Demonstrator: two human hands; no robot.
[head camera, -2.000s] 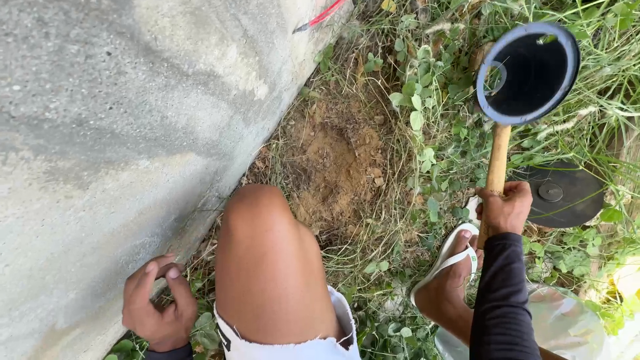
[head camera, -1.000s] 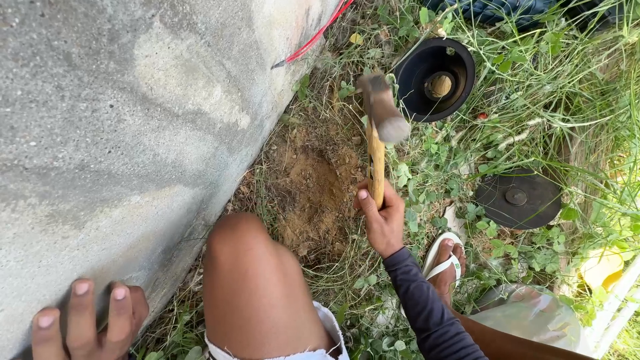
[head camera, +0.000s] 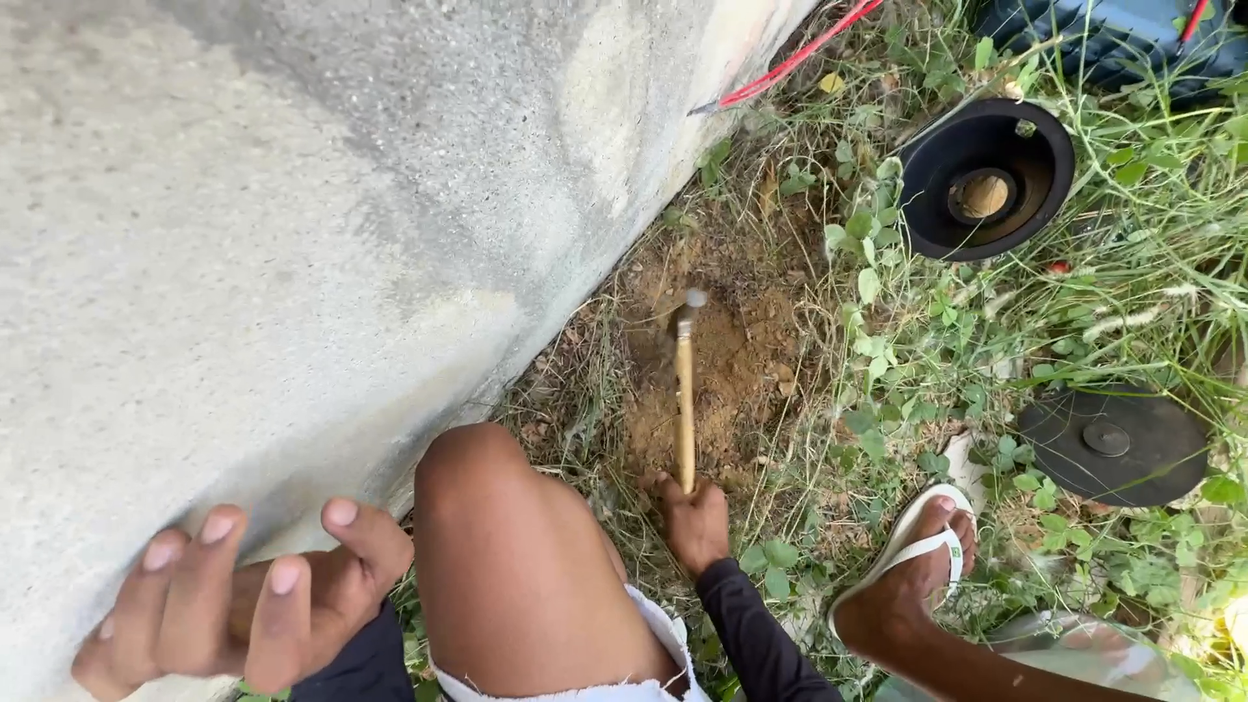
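Note:
My right hand (head camera: 695, 523) is closed around the wooden handle of a hammer (head camera: 685, 409), low at the centre. The hammer's metal head, slightly blurred, is at the patch of bare brown soil (head camera: 746, 341) beside the concrete wall. At the lower left my left hand (head camera: 258, 595) is held by the wall with its fingers apart and curled, nothing in them. Whether it touches the wall I cannot tell.
The concrete wall (head camera: 292, 244) fills the left. Red wire (head camera: 799, 54) lies at its edge. A black round housing (head camera: 1033, 205) and a black disc (head camera: 1121, 444) lie in the grass at right. My sandalled foot (head camera: 921, 565) is nearby, with clear plastic (head camera: 1082, 648) and a dark blue ridged object (head camera: 1121, 39).
The hammer has come down to the soil in my right hand. My left hand has turned, its fingers now curled upward. The black housing, lifted with the handle two seconds ago, is on the grass.

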